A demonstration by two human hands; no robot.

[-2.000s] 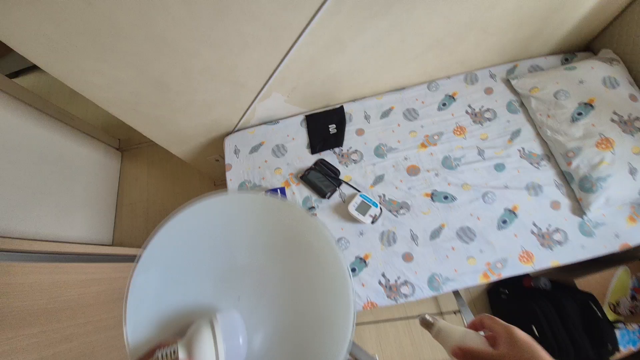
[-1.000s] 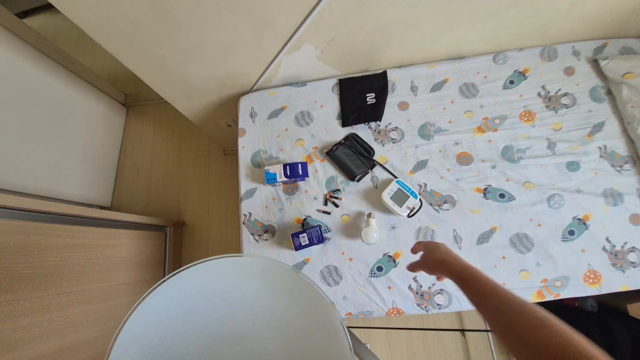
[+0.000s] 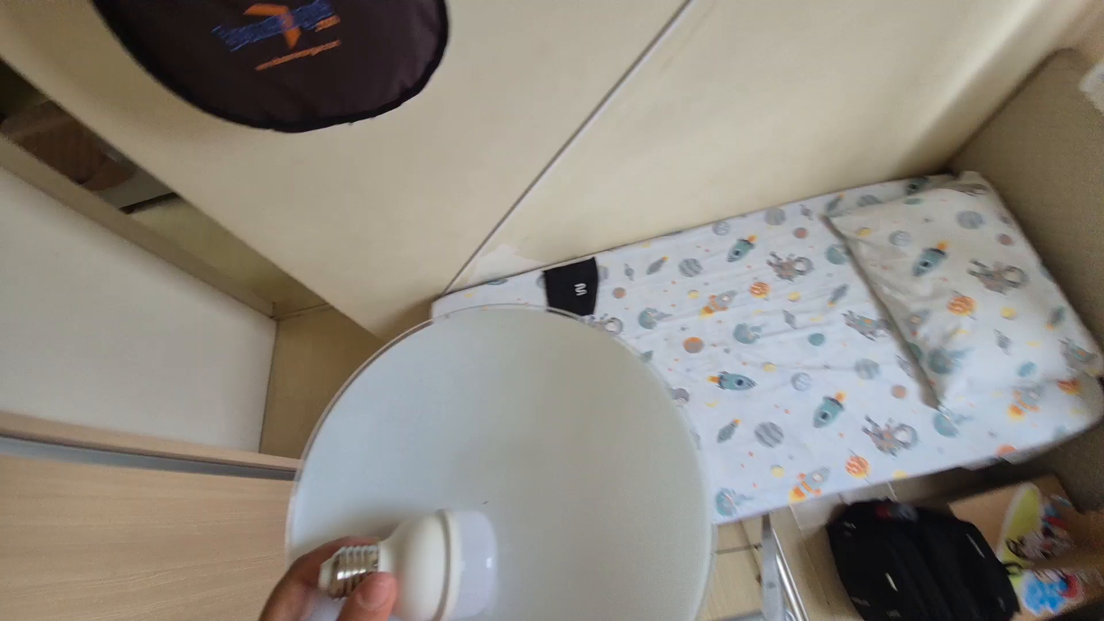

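My left hand (image 3: 332, 586) pinches a white LED light bulb (image 3: 431, 565) by its threaded metal base, near the bottom edge. The bulb is held above a large round white disc-shaped surface (image 3: 535, 431), perhaps a stool seat or tabletop. My right hand is out of the picture. Beyond the disc lies a black cloth pouch (image 3: 572, 288) on the patterned bed sheet (image 3: 750, 345). The part of the bed nearest the disc is hidden behind it.
A pillow (image 3: 966, 276) lies at the right end of the bed. Below stand a black backpack (image 3: 918, 561) and a box with colourful things (image 3: 1048, 552). A dark round fabric item (image 3: 285, 52) is against the wall. A wooden panel (image 3: 129, 535) is at the left.
My right hand, over the bed a second ago, has left the view. My left hand with the bulb, unseen a second ago, is in view again. The view has shifted strongly.
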